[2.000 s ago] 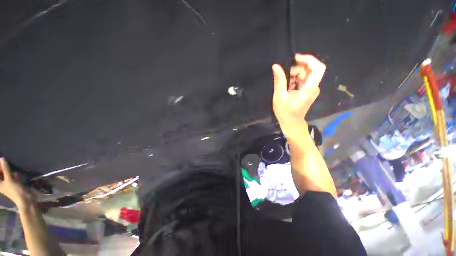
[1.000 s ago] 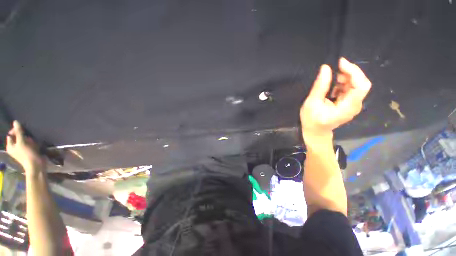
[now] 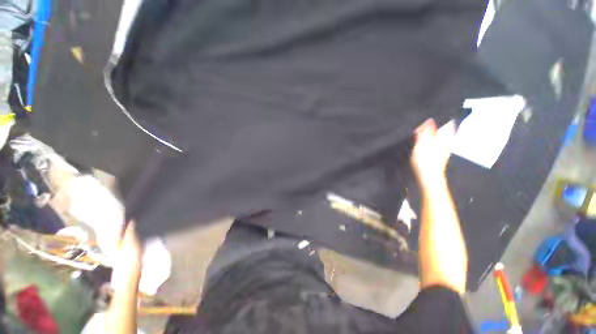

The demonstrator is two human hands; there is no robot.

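A large black cloth piece (image 3: 281,124) is spread between my hands, its near edge lifted above the table's edge and slanting. A thin white edge strip (image 3: 134,121) runs along its left side. My left hand (image 3: 131,244) grips the cloth's near left corner, low at the left. My right hand (image 3: 432,140) pinches the cloth's right part. A white scrap (image 3: 490,130) lies on the black-topped table (image 3: 470,202) just beyond my right hand. Both hands are somewhat blurred.
A tan worn patch (image 3: 367,218) marks the table's near edge. At the lower left, a red cloth (image 3: 36,310) lies on green cloth (image 3: 62,287), near thin sticks and pale scraps. An orange-red-ended pole (image 3: 504,293) stands at the lower right, near coloured items on the floor.
The black cloth is now lifted and pulled between my hands, with its white left edge showing. My left hand is lower and further right. The view has shifted, and the white scrap is now visible.
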